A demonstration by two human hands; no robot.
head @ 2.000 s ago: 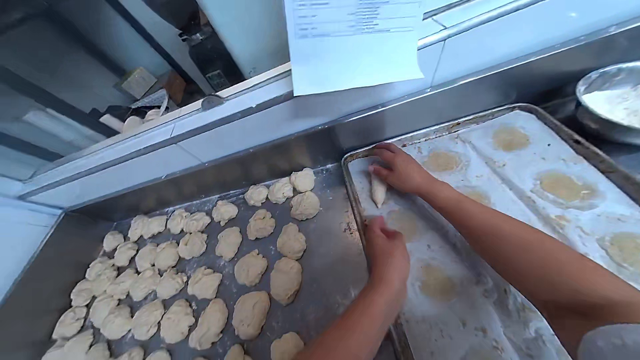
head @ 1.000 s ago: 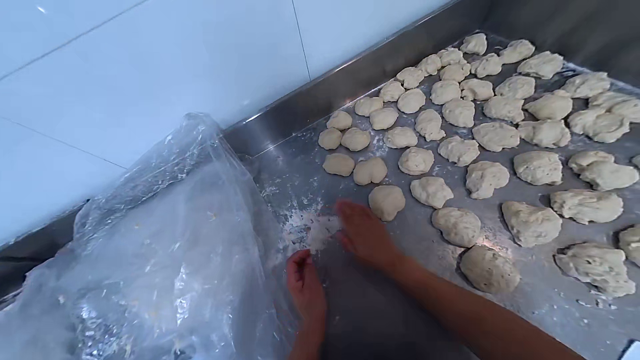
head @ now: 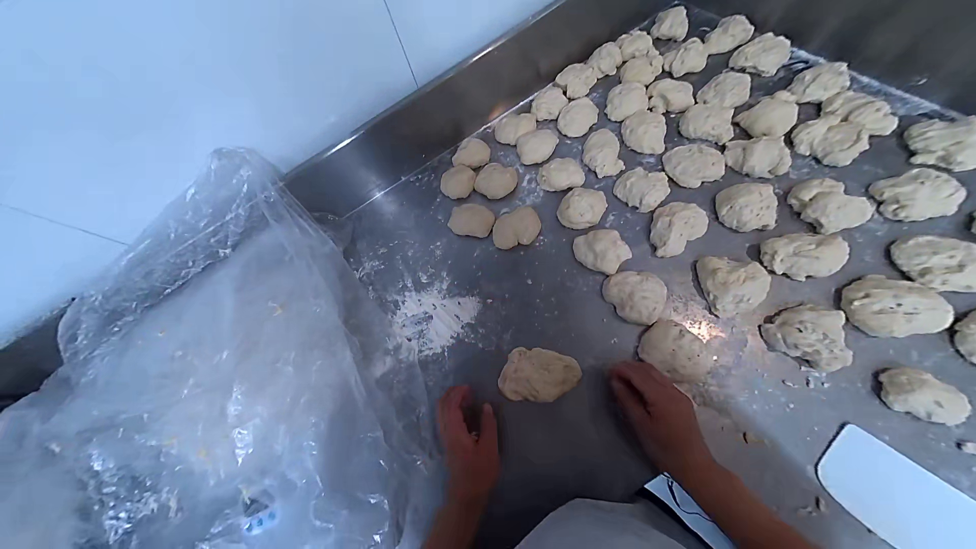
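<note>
A flattened dough piece (head: 539, 374) lies on the grey metal worktop between my two hands. My left hand (head: 469, 442) rests just left of it and below, thumb and fingers apart, holding nothing. To the right of the piece, my right hand (head: 656, 412) is bent low over the worktop, beside a larger dough piece (head: 675, 351); its palm is hidden, and no dough shows in it. Many more dough pieces (head: 747, 207) lie in rough rows from the middle to the upper right. A patch of white flour (head: 433, 319) marks the surface above my left hand.
Clear plastic sheeting (head: 221, 366) covers a heap on the left. A raised metal edge (head: 427, 99) runs along the tiled wall. At the lower right lies a white flat scraper or board (head: 892, 488), with dough scraps near it.
The view has swung away from the lined baking tray. Since one second ago, a flattened dough piece has come to lie between my hands, which are now farther apart.
</note>
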